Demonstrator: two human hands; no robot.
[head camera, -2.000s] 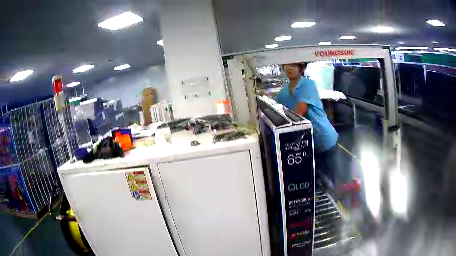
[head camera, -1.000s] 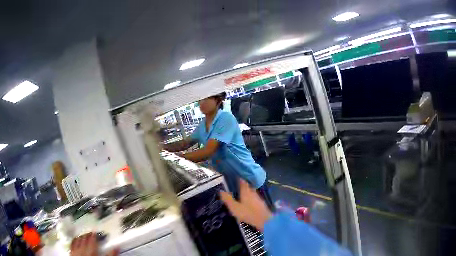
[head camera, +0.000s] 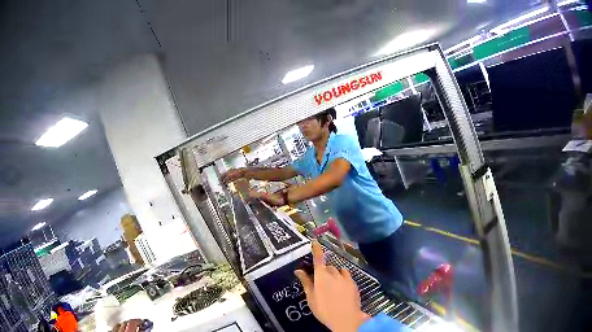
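Observation:
A dark TV carton (head camera: 279, 288) marked "65" stands upright on the rollers inside the white YOUNGSUN strapping machine (head camera: 389, 81). My right hand (head camera: 332, 293) is at the carton's near right edge, empty, index finger raised and fingers apart; whether it touches the carton is unclear. My left hand (head camera: 132, 326) is small and cut off by the bottom edge, over the white cabinet top (head camera: 217, 318), beside a small dark item. Its grip is unclear.
A person in a light blue shirt (head camera: 363, 194) stands beyond the carton, arms over its far top. Roller conveyor (head camera: 383, 301) lies right of the carton. Cables (head camera: 195, 298) and an orange item (head camera: 65, 319) lie on the cabinet. A pillar (head camera: 139, 130) rises behind.
Both my hands have come into view since the oldest frame. My right hand now has its index finger raised. The view has turned right and tilted; the other person's arms reach over the carton's far end.

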